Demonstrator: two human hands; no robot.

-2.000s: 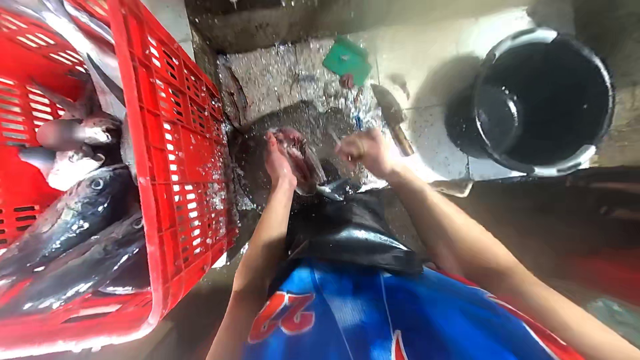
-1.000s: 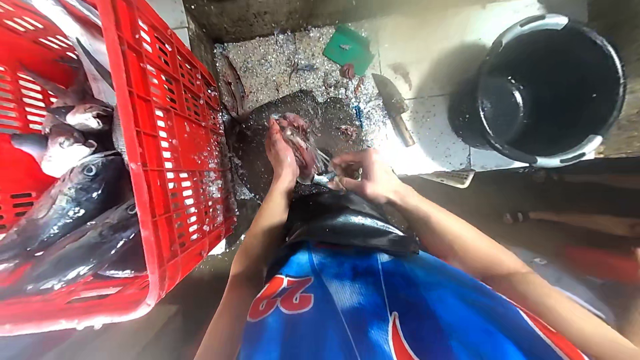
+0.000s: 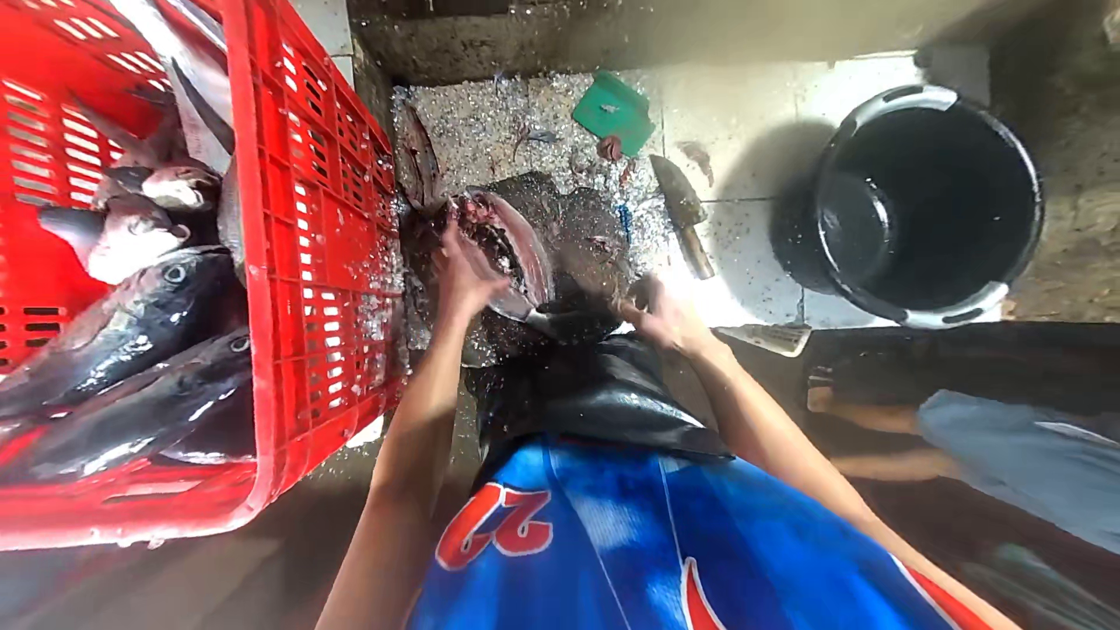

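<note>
A fish with its belly cut wide apart (image 3: 525, 249) lies on a dark, wet board (image 3: 595, 236), its pink and red inside facing up. My left hand (image 3: 468, 276) grips the fish at its left side. My right hand (image 3: 661, 315) is blurred, to the right of the fish near the board's lower right edge; its fingers are curled, and whether they hold something cannot be made out. Above it, a knife with a wooden handle (image 3: 681, 206) lies on the tiles. A green plastic piece (image 3: 615, 114) rests on scale-covered tiles, with a dark red bit at its lower edge.
A red plastic crate (image 3: 324, 219) with several whole fish (image 3: 122, 324) stands at the left. A black bucket (image 3: 932, 206) is at the right. Another fish piece (image 3: 418, 157) lies by the crate. A pale slotted plastic edge (image 3: 770, 339) and another person's arms (image 3: 884, 420) show lower right.
My right hand has moved right, away from the fish. The fish is now spread apart, its inside more exposed, with my left hand on its left side. Another person's arms show more at the right.
</note>
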